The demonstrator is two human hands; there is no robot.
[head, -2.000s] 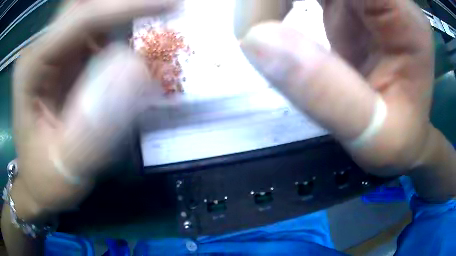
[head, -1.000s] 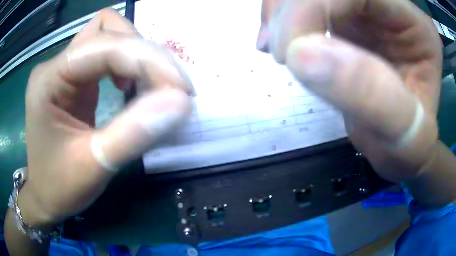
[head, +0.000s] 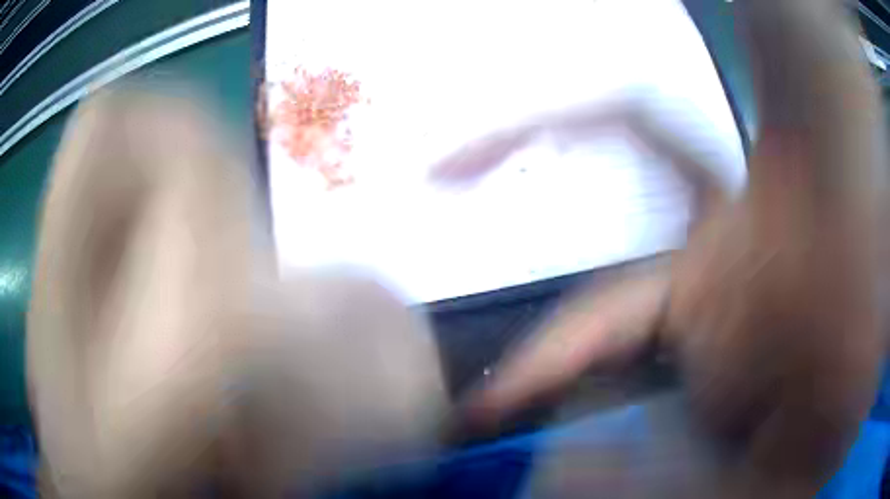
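A bright white tray with a thin black rim lies in front of me. A heap of tiny copper-coloured components sits at its left side. The dark metal fixture lies along the tray's near edge, mostly hidden by my hands. My left hand is strongly blurred at the lower left, over the fixture's left part. My right hand is blurred at the right, one finger stretched over the tray and another part over the fixture. Whether either hand holds anything cannot be told.
A green worktop surrounds the tray. A curved light metal rail runs across the upper left. Blue clothing shows along the bottom edge.
My left hand has moved down from beside the heap onto the fixture's left part. My right hand has moved down and right, uncovering the tray's upper right. Most fixture nests are now covered.
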